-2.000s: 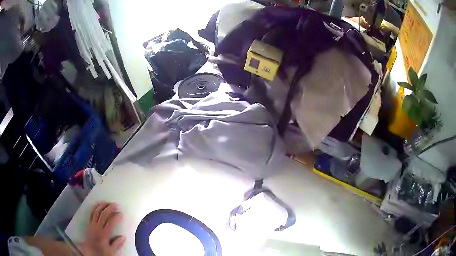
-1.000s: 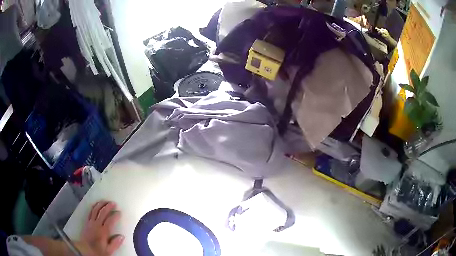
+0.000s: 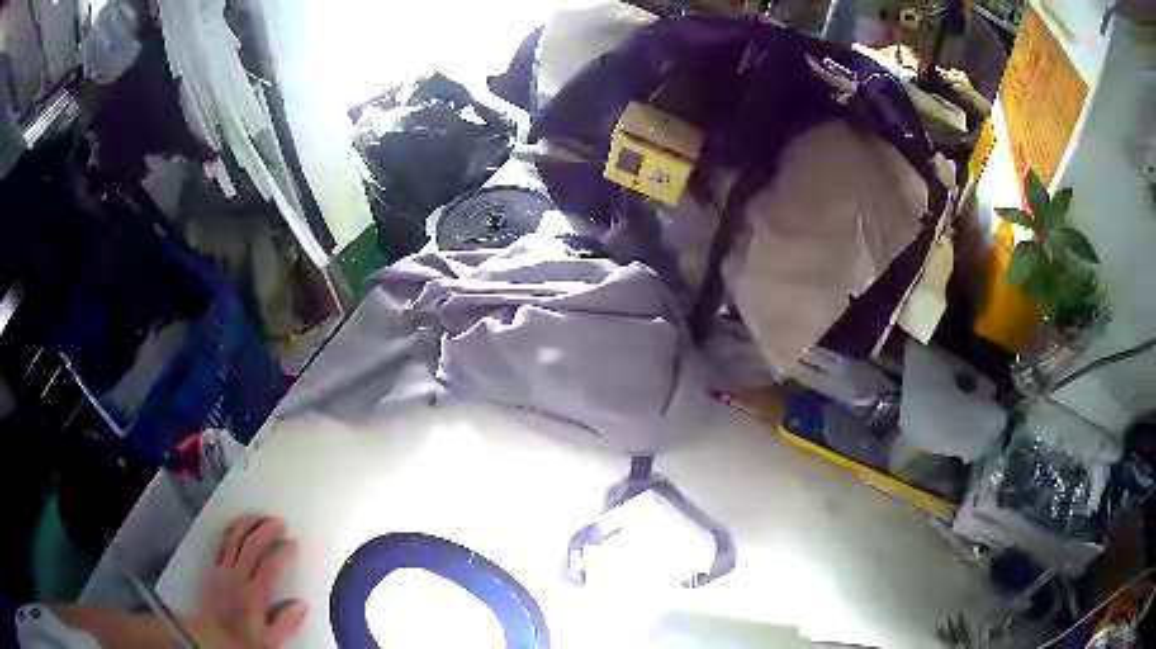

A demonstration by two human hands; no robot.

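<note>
A curved navy fabric band [image 3: 437, 552] lies flat on the white table near its front, its lower part cut off by the picture's bottom edge. My left hand [image 3: 251, 581] rests on the table to the left of the band, apart from it, with its fingers spread a little and nothing in them. A thin pale bar crosses in front of my left wrist. My right hand is not in the picture. A thin dark curved piece [image 3: 720, 543] lies farther right, around a bright white patch.
A grey fabric heap [image 3: 558, 342] covers the table's back, with a yellow box [image 3: 653, 154] on dark cloth behind it. A blue basket [image 3: 216, 368] stands at the left. A yellow-edged tray [image 3: 862, 475] and a potted plant [image 3: 1050, 241] are at the right.
The whole view has shifted slightly, so things sit a little farther left. My left hand and the navy band keep nearly the same places on the table.
</note>
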